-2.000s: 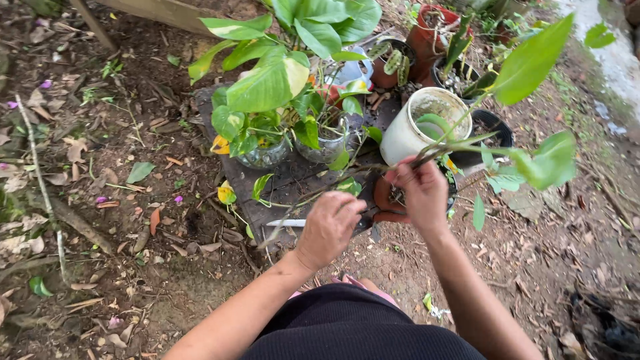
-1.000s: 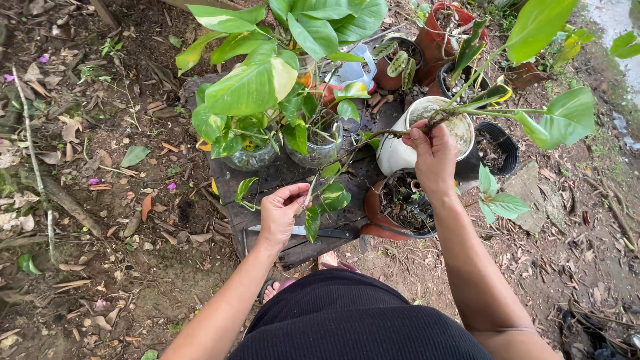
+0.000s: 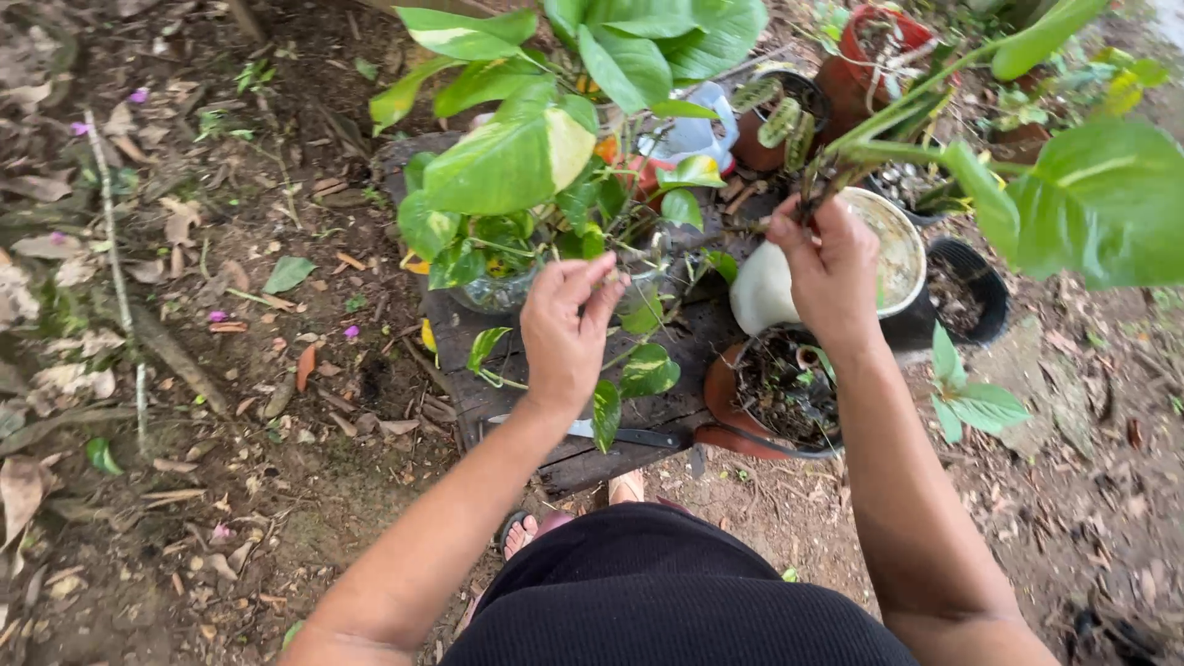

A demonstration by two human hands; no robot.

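Note:
My right hand [image 3: 828, 264] is closed on the dark stem base of a leafy plant cutting [image 3: 1078, 199], whose large green leaves reach out to the right. My left hand [image 3: 573, 319] pinches a thin part of a stem or root in front of the glass jars. Variegated pothos plants [image 3: 518, 157] stand in glass jars [image 3: 495, 291] behind it. A trailing vine with small leaves [image 3: 649, 370] hangs beside my left hand. Below it a knife [image 3: 638, 435] with a dark handle lies on the wooden table, its blade partly behind my left forearm.
The dark wooden table [image 3: 472, 356] carries a white pot [image 3: 763, 287] and a brown pot of soil [image 3: 731, 393]. Behind are a cut plastic jug [image 3: 694, 129], a cactus pot [image 3: 763, 143] and a red pot [image 3: 851, 74]. A black pot [image 3: 990, 291] stands at right.
The leafy cutting has swung so that its large leaves spread farther right. My left hand has risen from beside the knife toward the glass jars. My right hand keeps hold of the stem.

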